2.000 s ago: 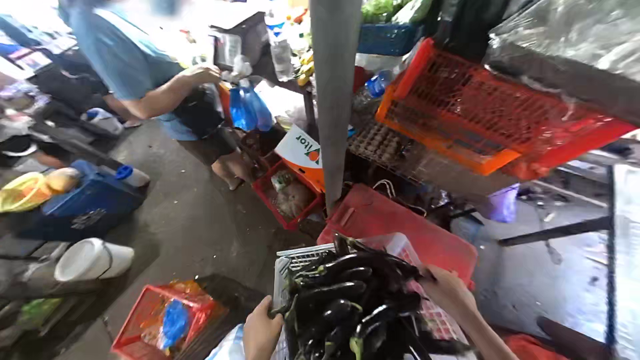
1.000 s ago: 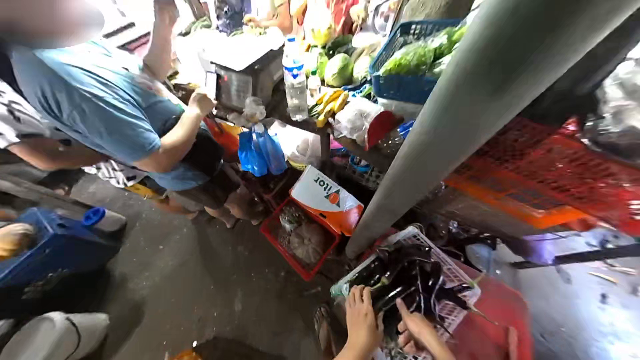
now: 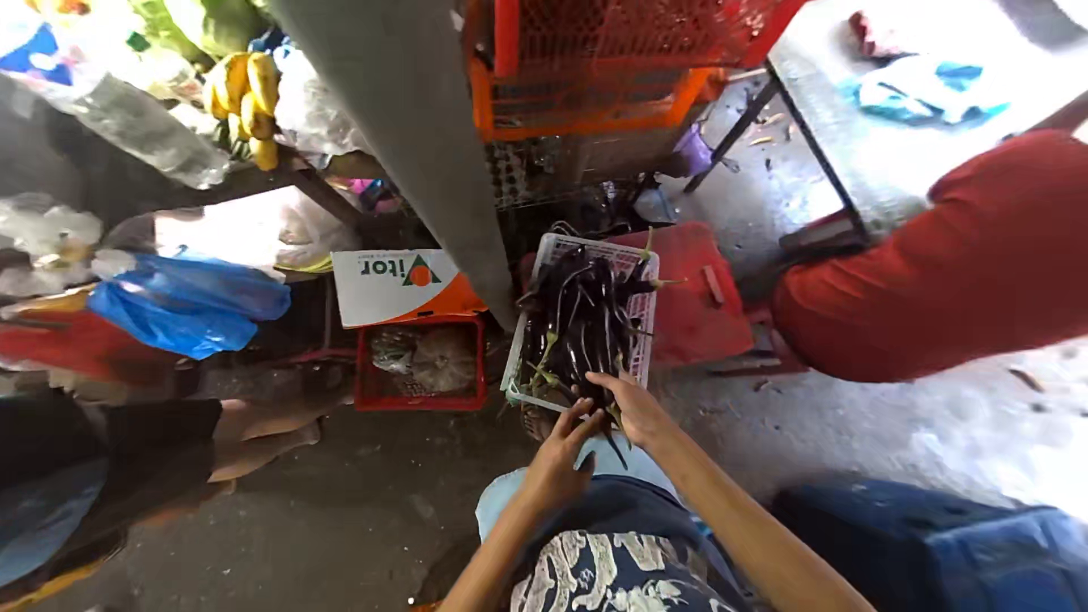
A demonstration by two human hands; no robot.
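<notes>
Long dark purple eggplants (image 3: 586, 314) fill a white plastic crate (image 3: 512, 374), their green stems pointing several ways and some reaching over the rim. The crate stands partly on a red plastic lid or box (image 3: 693, 297). At the crate's near edge, my left hand (image 3: 563, 455) has its fingers spread against the lowest eggplants. My right hand (image 3: 631, 408) lies on eggplants just to the right of it, thumb and fingers around the near ends. Whether either hand grips one firmly is hard to tell.
A grey post (image 3: 425, 127) rises behind the crate. Left of it are a printed carton (image 3: 399, 285), a red crate (image 3: 420, 404) with bagged goods and a blue plastic bag (image 3: 187, 297). Orange and red crates (image 3: 586, 127) are stacked beyond. A person in red (image 3: 943, 272) is at the right.
The crate of eggplants rests beside the post; two seconds ago my hands were at its two sides. Both hands are now together at its near edge. The view has swung to the right.
</notes>
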